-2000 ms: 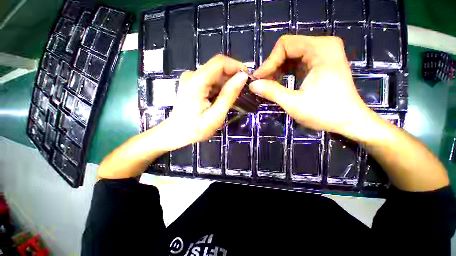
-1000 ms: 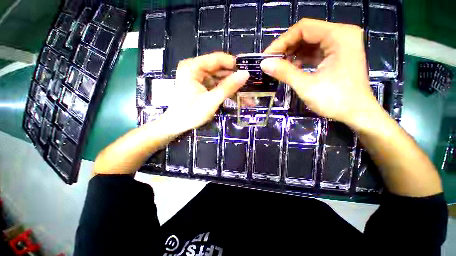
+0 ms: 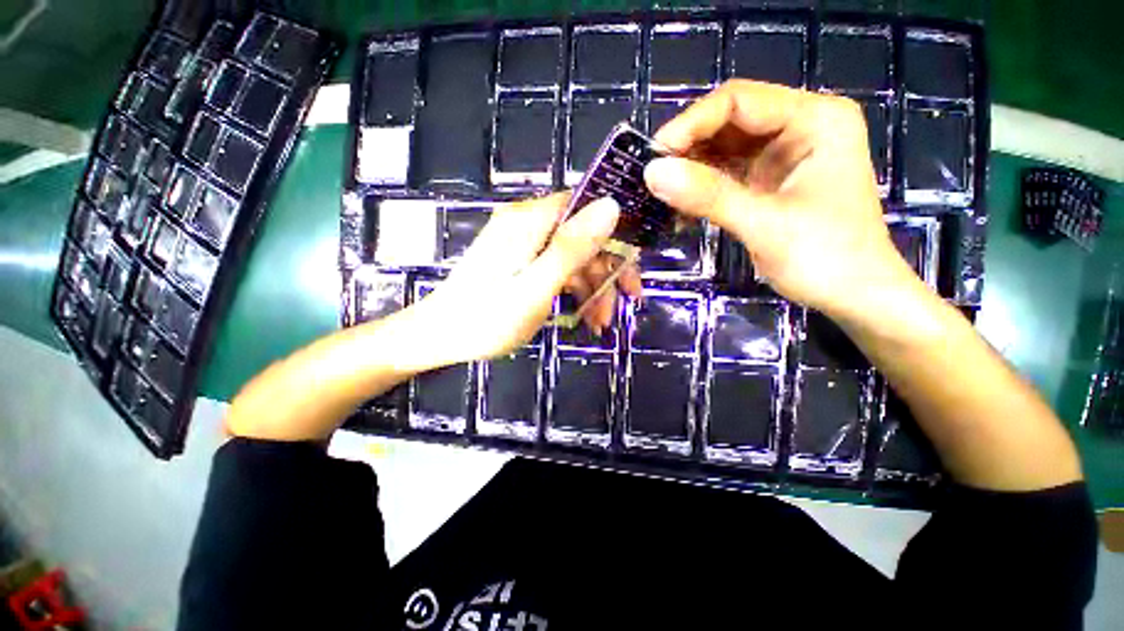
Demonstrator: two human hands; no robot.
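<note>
A front housing (image 3: pixel 593 265) with a gold-looking window end is held tilted above the middle of the black blister tray. A black keypad (image 3: pixel 631 187) with rows of white characters sits at its upper end. My left hand (image 3: pixel 524 265) holds the housing from the left, thumb on the front near the keypad and fingers behind, seen through the window. My right hand (image 3: pixel 770 185) pinches the upper right corner of the keypad end between thumb and fingers. Whether the keypad is fully seated cannot be told.
The blister tray (image 3: pixel 459 117) holds housings in rectangular pockets; two at the left show white halves. A second black tray (image 3: pixel 185 222) stands tilted at the left. A loose keypad pile (image 3: pixel 1060 207) lies on the green surface at right. A dark sheet shows at the far right edge.
The housing was seen edge-on, then level with its keypad end up; now it is turned diagonally, its window end toward the lower left. The left fingers have moved behind the window.
</note>
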